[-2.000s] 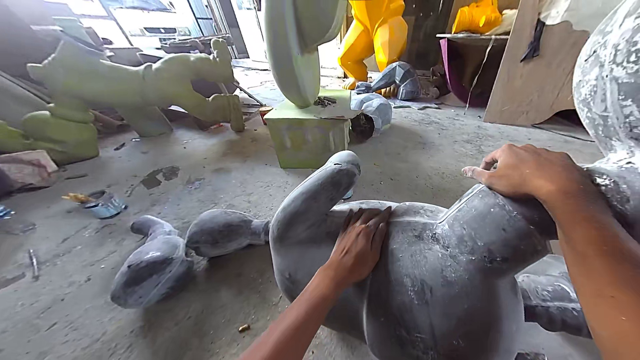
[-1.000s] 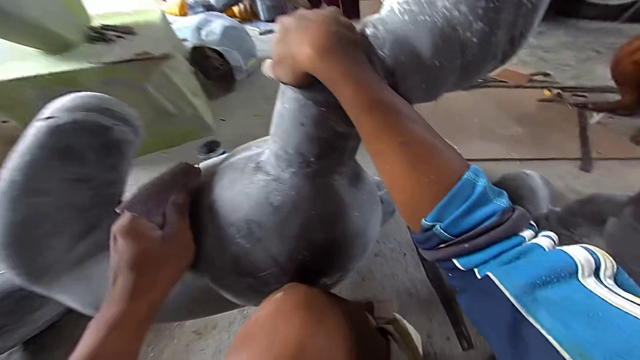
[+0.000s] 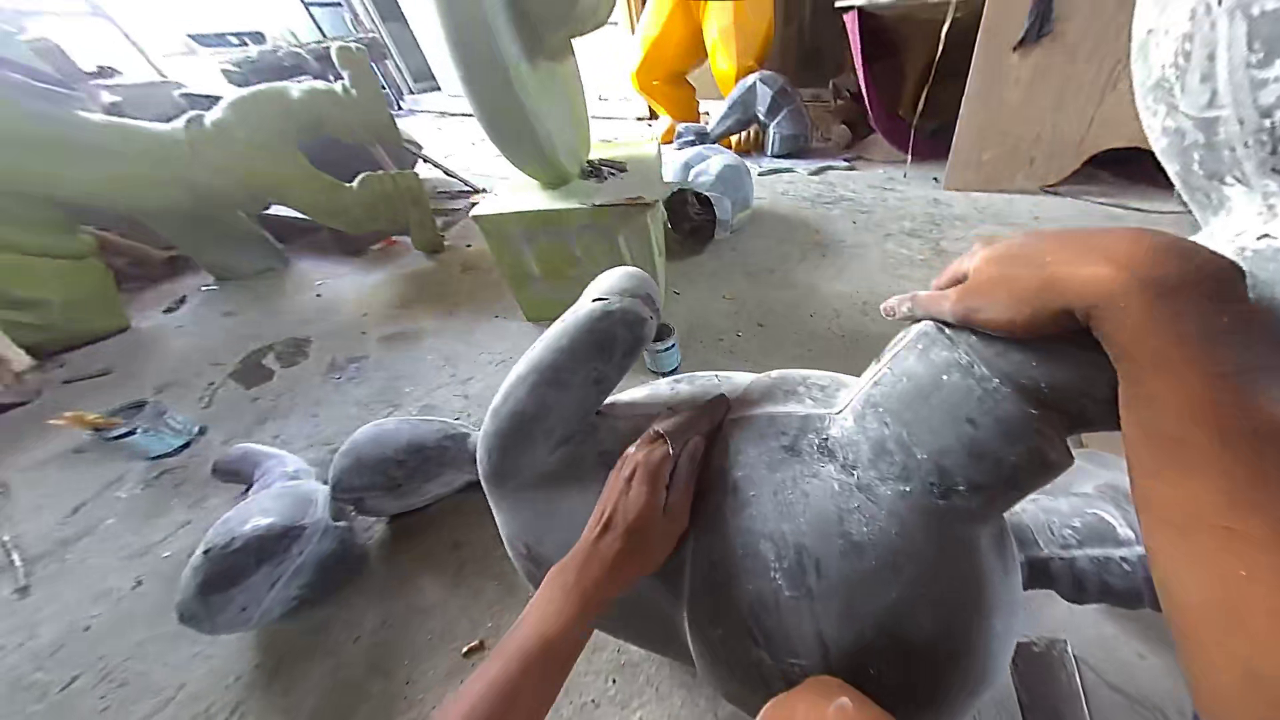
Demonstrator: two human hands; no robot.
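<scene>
A large grey sculpted figure (image 3: 850, 540) with a rounded body lies across the floor before me. My left hand (image 3: 650, 490) rests on its body beside a raised, curved limb (image 3: 575, 370), and a dark, flat piece, possibly a sanding sheet, seems to lie under its fingers. My right hand (image 3: 1070, 280) lies over the top of the figure's upper part at the right, thumb pointing left. A whitish, mottled rounded part (image 3: 1210, 120) rises behind that hand. At the figure's left end are grey rounded parts (image 3: 265, 560). My knee shows at the bottom edge.
An open can (image 3: 663, 352) stands behind the figure. Another container (image 3: 150, 430), with a brush-like thing in it, is at the left. Farther back are a pale green box-shaped base (image 3: 570, 250), green sculptures (image 3: 250, 150), yellow legs (image 3: 700, 50) and a leaning wooden board (image 3: 1050, 100).
The view has swung back from a close look at the figure to nearly where it was two seconds ago. Both hands remain on the figure.
</scene>
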